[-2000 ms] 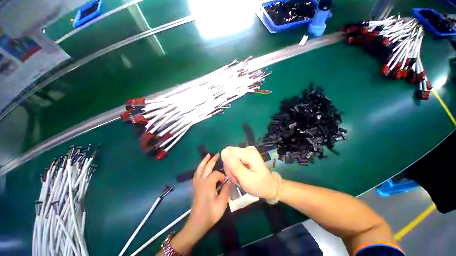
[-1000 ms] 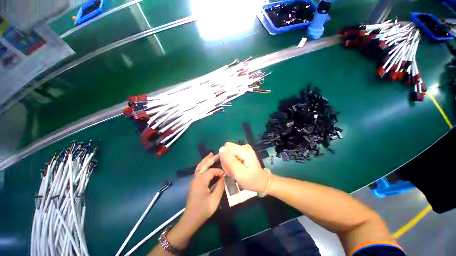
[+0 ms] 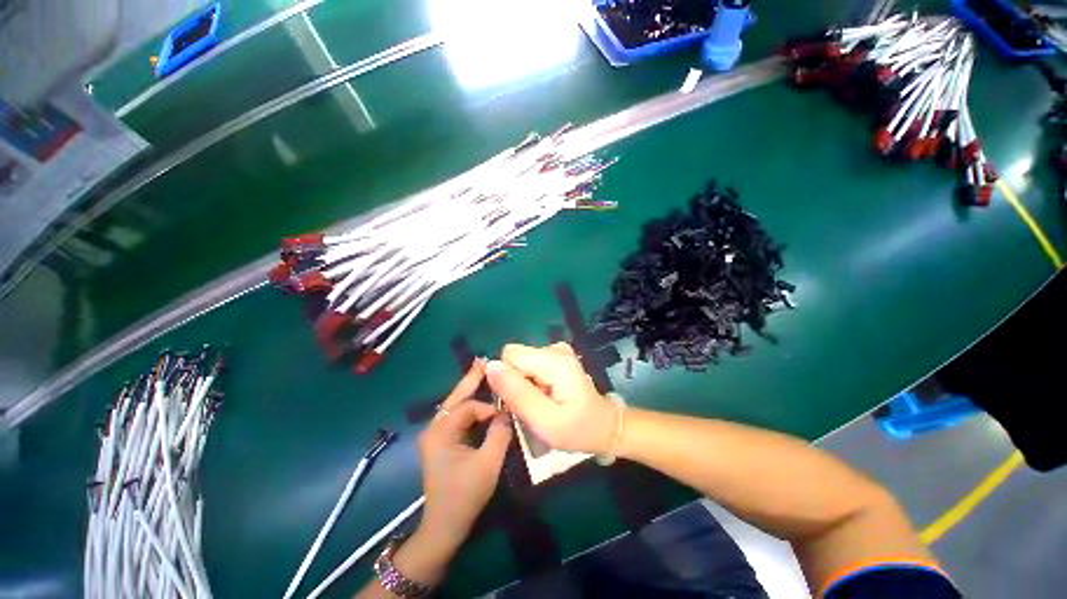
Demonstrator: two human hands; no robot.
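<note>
My left hand (image 3: 462, 456) and my right hand (image 3: 548, 398) meet at their fingertips over a small white and silver fixture (image 3: 555, 465). A white-sleeved cable (image 3: 372, 545) runs up from the lower edge to my left hand, which holds its end. My right hand is closed in a fist with the thumb at the left fingertips; what it grips is hidden. The wire tips between the fingers are too small to tell. Black tape strips (image 3: 570, 314) cross around the fixture.
A black connector heap (image 3: 702, 281) lies right of the hands. Cable piles lie at the centre (image 3: 451, 240), left (image 3: 146, 480) and far right (image 3: 924, 88). A single cable (image 3: 339, 515) lies left of my left hand. A blue tray (image 3: 620, 49) stands behind.
The whole view has shifted slightly. Both hands stay together at the fixture; my left fingers have closed in a little around the wire end.
</note>
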